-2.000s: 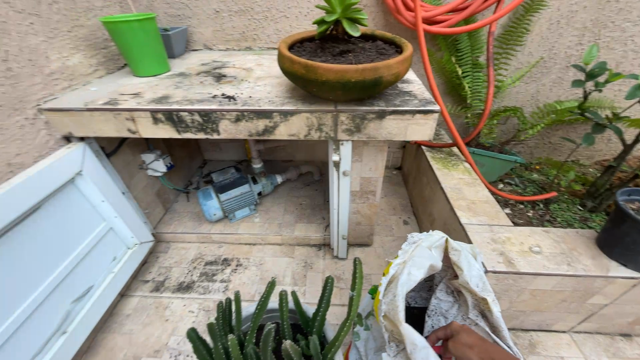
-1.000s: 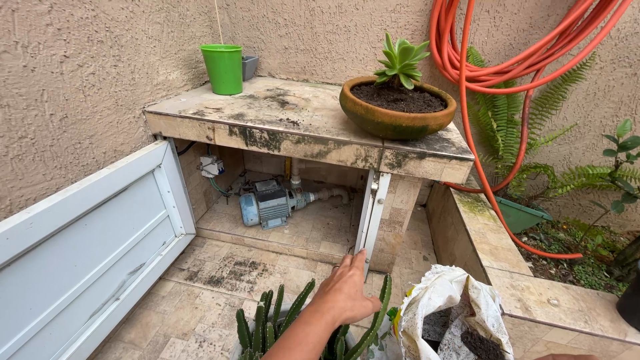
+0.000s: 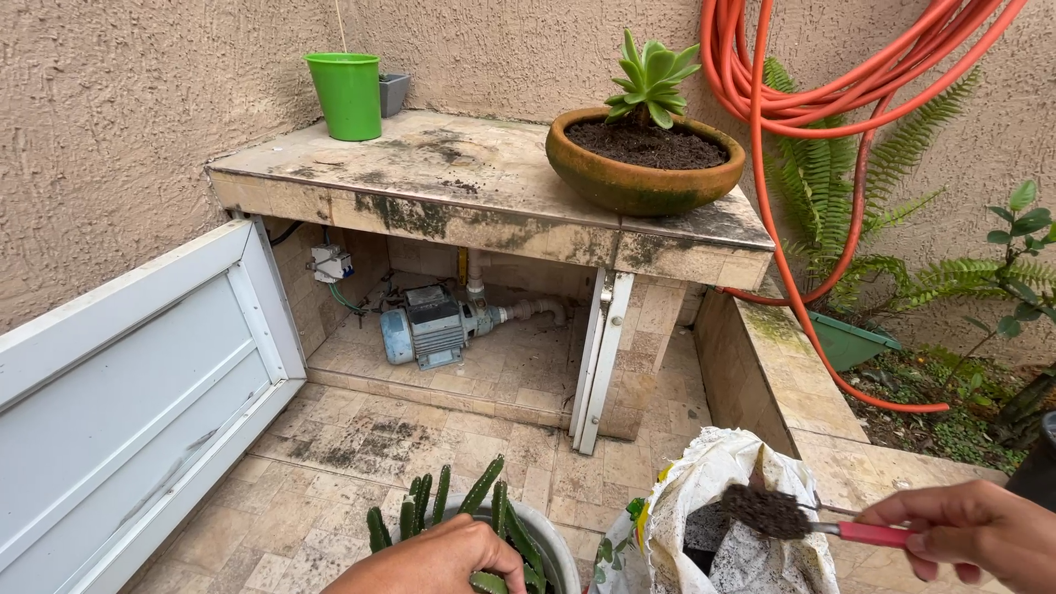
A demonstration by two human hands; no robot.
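My right hand (image 3: pixel 961 532) grips the red handle of a small garden trowel (image 3: pixel 874 534), whose blade is heaped with dark soil (image 3: pixel 767 510). The loaded blade is over the mouth of an open white plastic sack (image 3: pixel 718 462), which has soil on its inner walls. At bottom centre, my left hand (image 3: pixel 450 557) reaches in among the stems of a cactus (image 3: pixel 483 487) in a round pale pot (image 3: pixel 557 544). Its fingertips are partly hidden, and whether they grip a stem cannot be told.
A tiled ledge (image 3: pixel 495 239) bears a succulent in a clay bowl (image 3: pixel 643 181), a green pot (image 3: pixel 345 99) and a small grey pot (image 3: pixel 393 93). Under it sits a water pump (image 3: pixel 429 326). A white door (image 3: pixel 165 396) stands open at left. An orange hose (image 3: pixel 792 107) hangs at right.
A hand stretched out above the cactus one second ago is no longer there. My right hand now shows at the right with the soil-laden trowel, and my left hand is at the cactus.
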